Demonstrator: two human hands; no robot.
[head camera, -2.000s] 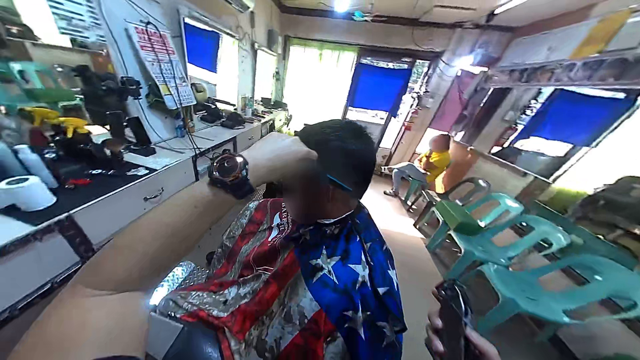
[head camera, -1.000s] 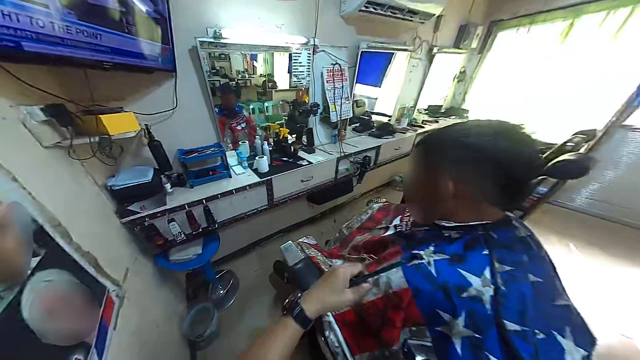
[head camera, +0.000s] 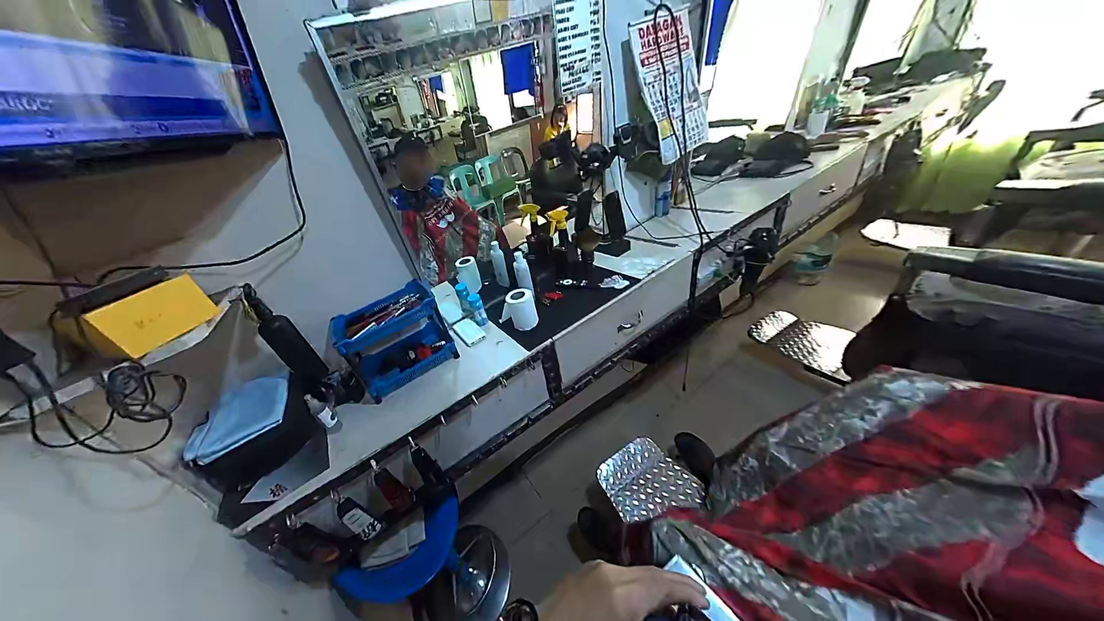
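My left hand (head camera: 623, 592), with a wristwatch behind it, shows at the bottom edge. It is bent over a pale, shiny edge (head camera: 700, 590) beside a barber's cape; whether it grips anything is cut off by the frame. The red, grey and white patterned cape (head camera: 897, 492) covers a seated person, whose head is out of view. The person's dark shoes flank a diamond-plate metal footrest (head camera: 649, 481). My right hand is out of view. The mirror (head camera: 448, 129) reflects a person in the cape.
Along the wall runs a white counter (head camera: 431, 392) with a blue plastic rack (head camera: 392, 341), paper rolls (head camera: 520, 310) and yellow-topped spray bottles. A blue stool (head camera: 397, 578) stands below it. Cables hang from the wall. An empty barber chair (head camera: 1018, 319) is at right.
The view has swung left and down, so the seated person's head and the cape's starry blue part have left it. My right hand, seen holding a dark tool two seconds ago, is out of view.
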